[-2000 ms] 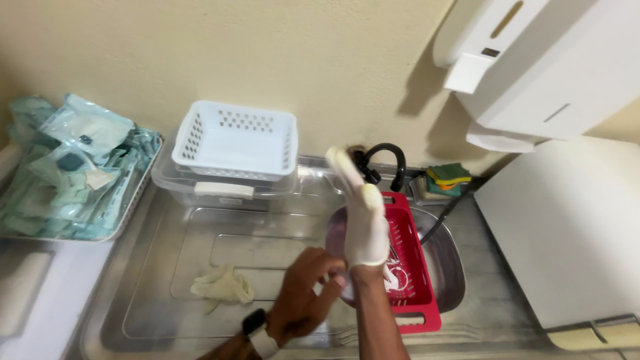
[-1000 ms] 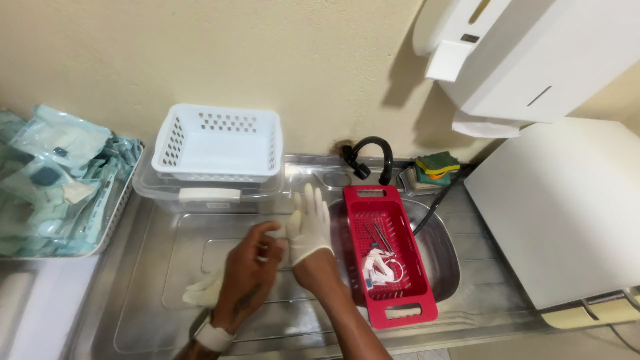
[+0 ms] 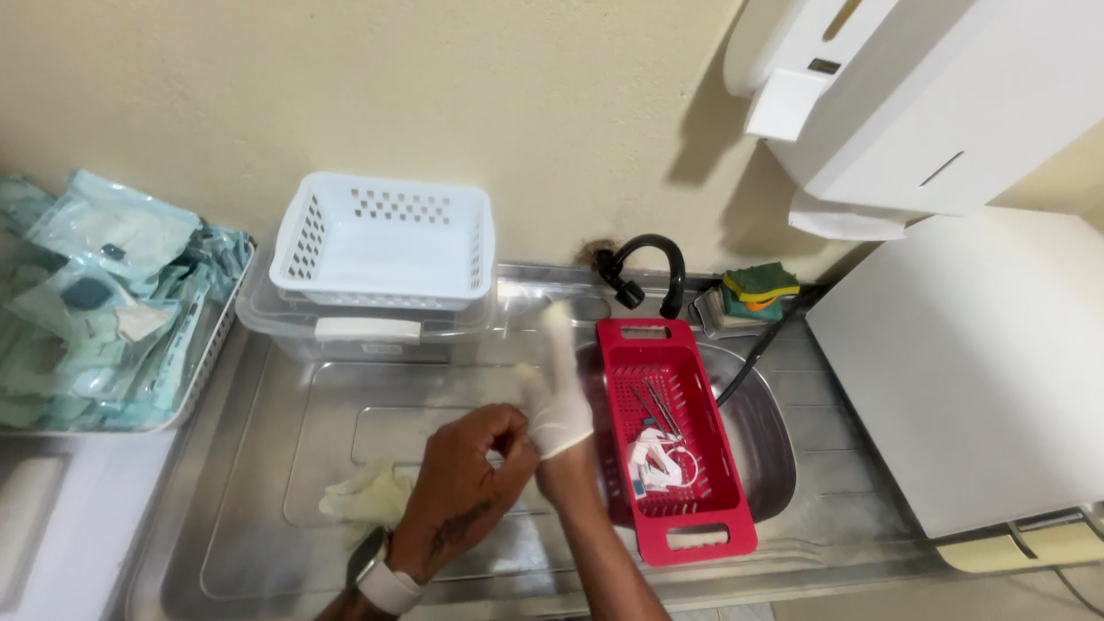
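Note:
My right hand (image 3: 555,388) wears a white latex glove, its fingers raised and apart, over the steel drainboard just left of the sink. My bare left hand (image 3: 474,474), with a watch at the wrist, pinches the glove's cuff (image 3: 562,435) at the right wrist. Behind the left hand, a second, crumpled glove (image 3: 369,498) lies on the drainboard. Across the sink bowl (image 3: 763,431) rests a red plastic basket (image 3: 621,431) that holds metal instruments (image 3: 662,410) and white plastic pieces (image 3: 655,461).
A white basket (image 3: 384,297) sits on a lidded clear box (image 3: 276,336) at the back. Sterilization pouches (image 3: 116,228) fill a tray at left. A black faucet (image 3: 675,267), sponges (image 3: 759,285), a white appliance (image 3: 957,362) and wall dispensers (image 3: 906,112) are at right.
The gloved hand was over the red basket two seconds ago and is now left of it. My left hand has come to the glove's cuff and grips it.

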